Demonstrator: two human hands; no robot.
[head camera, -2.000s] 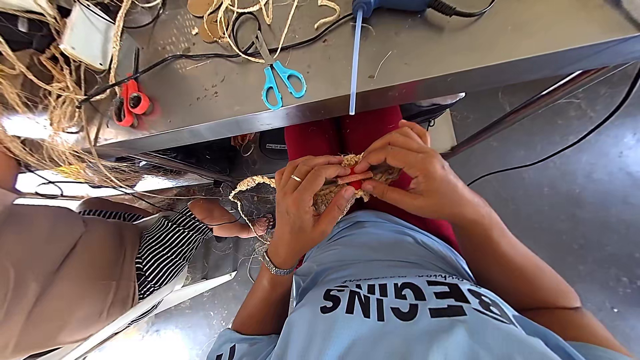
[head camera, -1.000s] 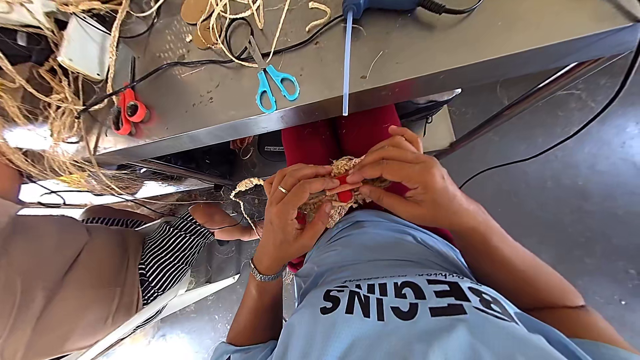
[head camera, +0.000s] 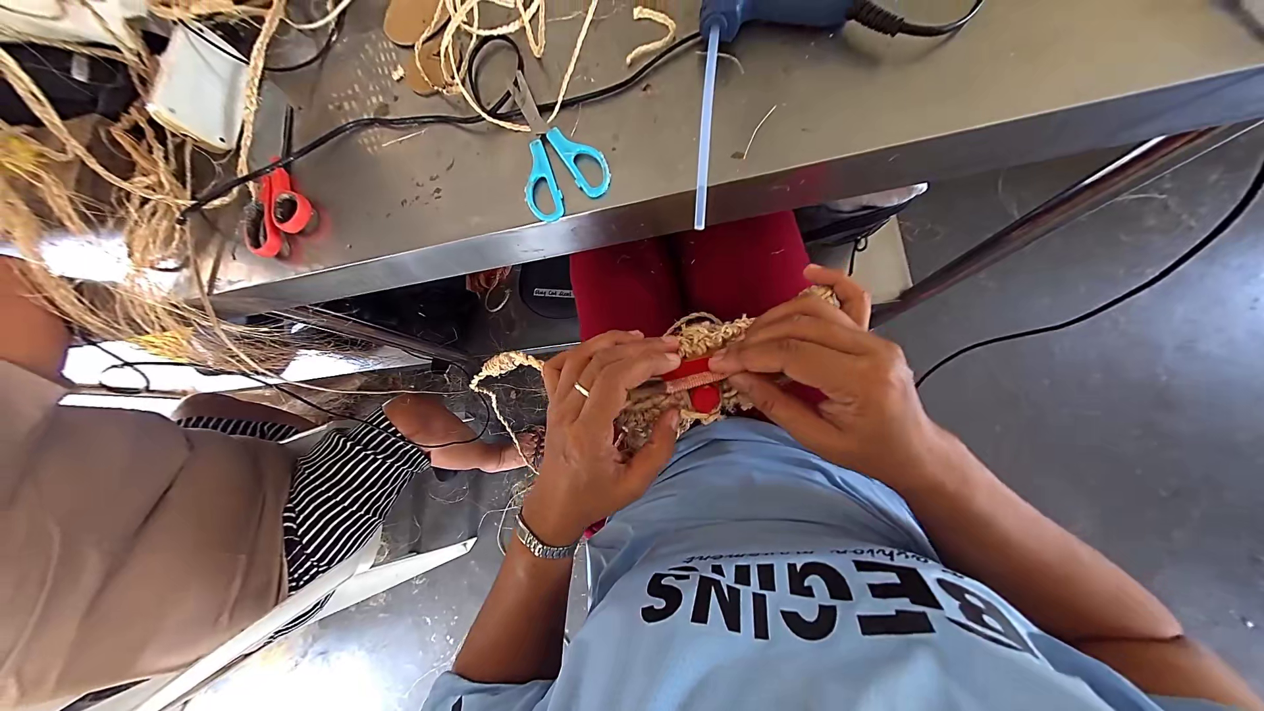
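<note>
Over my lap, my left hand (head camera: 602, 420) and my right hand (head camera: 839, 375) hold a braided natural-fibre piece (head camera: 713, 338) between them. Red material (head camera: 705, 398) shows in its middle, with a narrow pinkish-tan strip (head camera: 694, 382) lying across it. The fingertips of both hands press at the two ends of the strip. A braided fibre tail (head camera: 509, 365) hangs out to the left of my left hand, with a thin strand below it. The underside of the piece is hidden by my fingers.
On the metal table (head camera: 415, 188) lie blue-handled scissors (head camera: 563, 173), red-handled scissors (head camera: 278, 212), a blue glue gun (head camera: 770, 15) with its clear stick over the edge, a black cable and fibre cords. Loose fibres (head camera: 89, 227) pile up at left, near a seated person (head camera: 128, 533).
My hands stay together on the fibre piece. Its red part and the strip lie at a slightly different angle between my fingers than two seconds ago.
</note>
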